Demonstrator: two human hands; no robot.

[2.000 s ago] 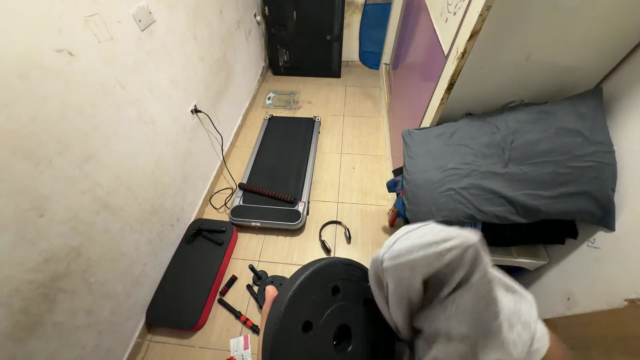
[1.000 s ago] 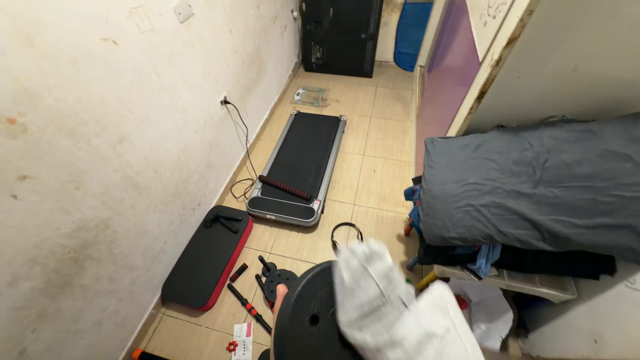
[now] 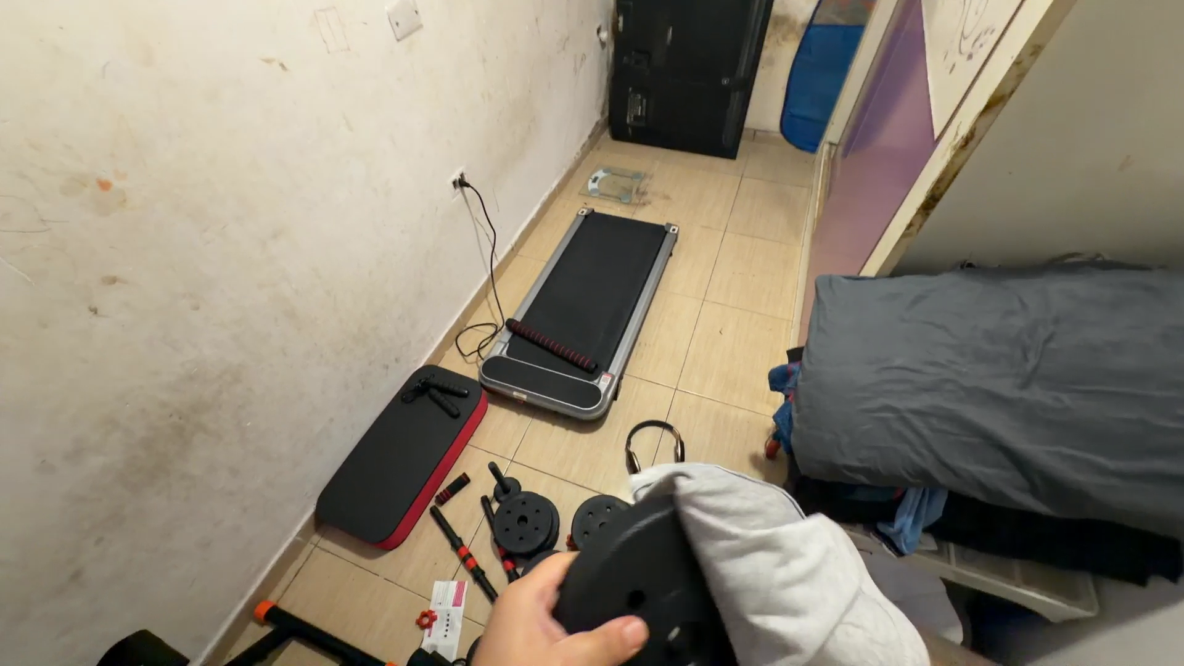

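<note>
At the lower middle of the head view, my left hand (image 3: pixel 560 615) grips the left edge of a black weight plate (image 3: pixel 638 583), its thumb on the plate's face. A light grey cloth (image 3: pixel 786 564) covers the plate's right side. My right hand is hidden, so its hold cannot be seen. On the tiles beyond lie smaller black weight plates (image 3: pixel 525 523), a dumbbell bar with red rings (image 3: pixel 462 553), a short black and red grip (image 3: pixel 452 488) and a printed leaflet (image 3: pixel 445 620) with a red star-shaped collar (image 3: pixel 425 619) at its edge.
A walking pad treadmill (image 3: pixel 592 287) carries a ridged bar (image 3: pixel 552 345). Left of it is a black and red step board (image 3: pixel 398 453) with black handles. Headphones (image 3: pixel 654 427) lie on the floor. Grey bedding (image 3: pixel 999 388) is at right, a glass scale (image 3: pixel 614 185) farther back.
The grey cloth has moved from the upper right of the plate down along its right side. The plate has turned more edge-on, and more of my left hand shows.
</note>
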